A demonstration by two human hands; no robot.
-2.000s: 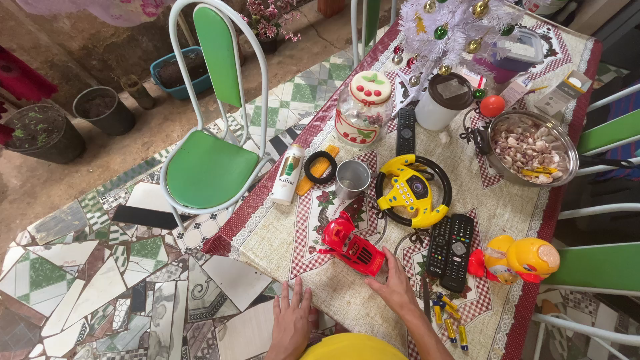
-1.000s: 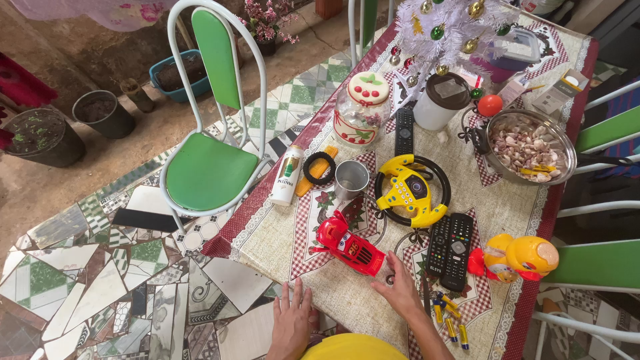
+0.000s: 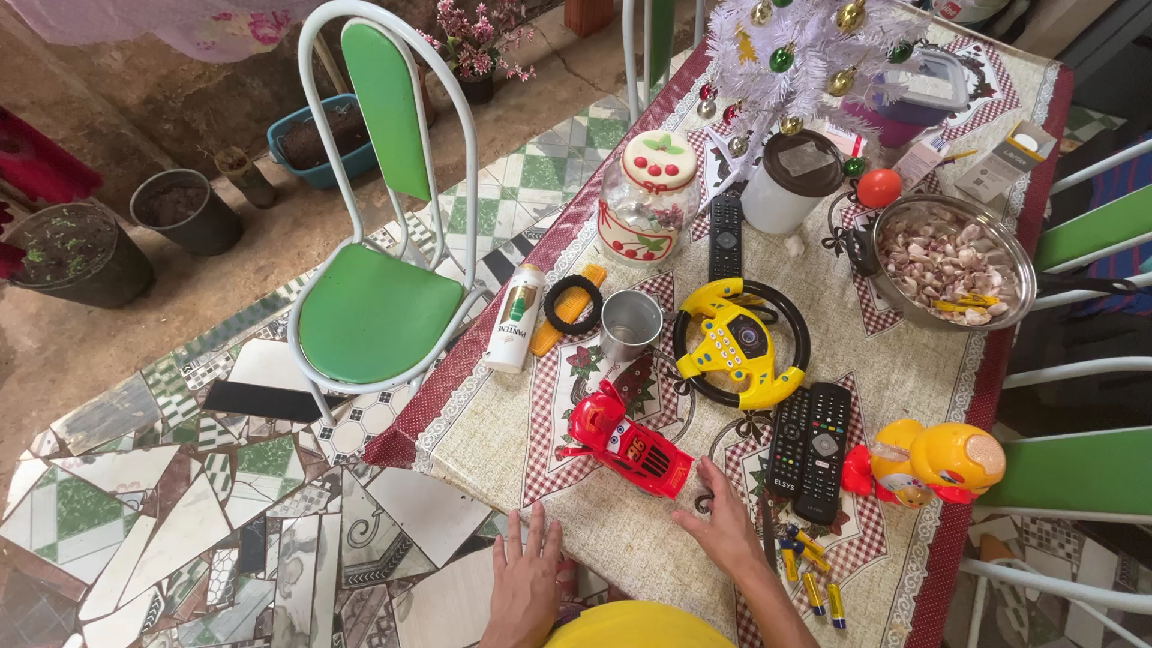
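Observation:
A red toy car (image 3: pixel 630 443) stands on the patterned tablecloth near the front edge. My right hand (image 3: pixel 720 517) rests just right of the car, fingers spread, holding nothing. My left hand (image 3: pixel 525 567) lies flat at the table's front edge, also empty. Behind the car are a metal cup (image 3: pixel 631 322) and a yellow toy steering wheel (image 3: pixel 743 345). Right of my right hand lie two remote controls (image 3: pixel 823 450), with several small yellow-and-blue batteries (image 3: pixel 813 589) nearer me. An orange and yellow toy duck (image 3: pixel 927 459) is at the right.
A shampoo bottle (image 3: pixel 516 319), a black ring (image 3: pixel 573 304) over a yellow comb (image 3: pixel 546 338), a glass jar (image 3: pixel 650 202), a white canister (image 3: pixel 787 189) and a pan of garlic cloves (image 3: pixel 954 261) stand farther back, near a white tinsel tree (image 3: pixel 801 72). A green chair (image 3: pixel 380 310) stands left.
The toy car has turned and now lies lower on the cloth, its side with markings showing. My right hand has stayed beside it, and my left hand has stayed at the edge.

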